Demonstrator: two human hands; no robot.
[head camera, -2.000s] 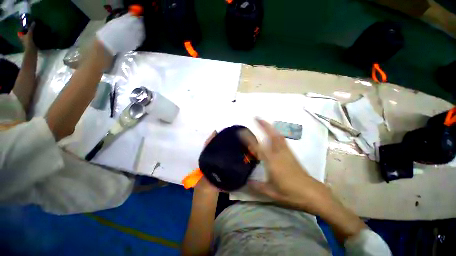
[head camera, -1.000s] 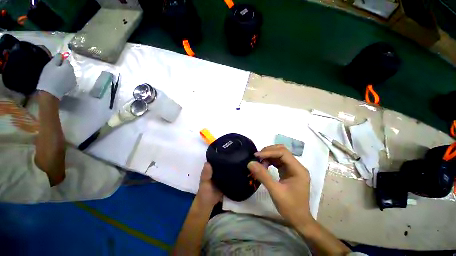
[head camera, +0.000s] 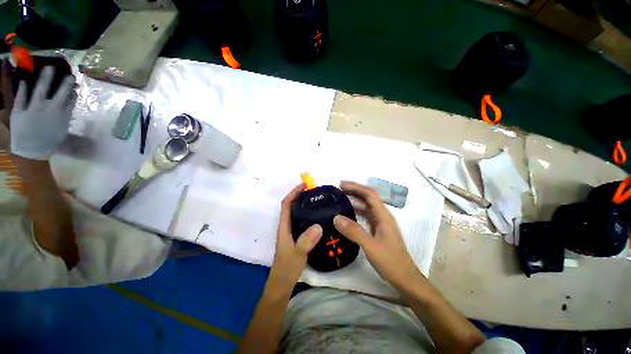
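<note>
A black rounded speaker is held over the white ribbed work paper, its orange button marks facing up and its pale-lettered end pointing away from me. An orange strap sticks out at its far left edge. My bare left hand grips its left side, with the thumb on the upper face. My bare right hand grips its right side, thumb also on the upper face. The fingers behind the speaker are partly hidden. A grey-green block lies on the paper, just beyond my right hand.
White cloths with a thin stick lie right, near a small black box and another speaker. Metal-topped containers stand left. A neighbouring worker's gloved hand is at far left. Speakers stand on the green belt.
The speaker has turned so its orange buttons face up. My right hand has gone from fingering its right edge to gripping its side. The neighbour's gloved hand has moved left.
</note>
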